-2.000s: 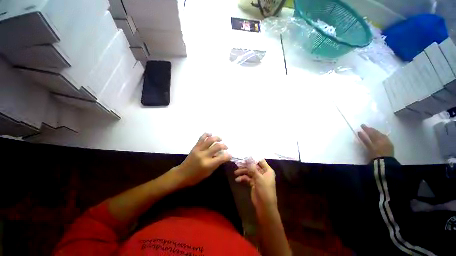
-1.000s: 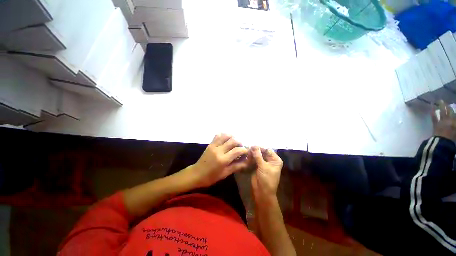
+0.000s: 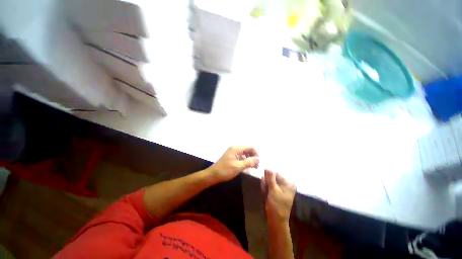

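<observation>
My left hand (image 3: 235,163) is at the table's front edge, fingers curled and thumb near the fingertips. My right hand (image 3: 278,193) is just right of it, lower, with its fingers close together. A small gap lies between the hands. The picture is blurred and bright here, so I cannot tell whether thin clear plastic is between the fingers. A small dark picture panel (image 3: 294,54), apparently on a white carton, shows on the white tabletop (image 3: 243,119) farther back; the carton's outline is lost in glare.
Tall white box stacks (image 3: 109,55) stand at left, with a black smartphone (image 3: 204,92) beside them. A teal mesh basket (image 3: 377,71) holding small white pieces is at back right. A blue crumpled heap (image 3: 446,97) and more white boxes (image 3: 439,149) are at far right. A yellowish bag (image 3: 324,25) is at back.
The view has turned and tilted, so the table edge now slopes down to the right. My hands have moved slightly apart. The neighbour's hand at right is no longer distinguishable.
</observation>
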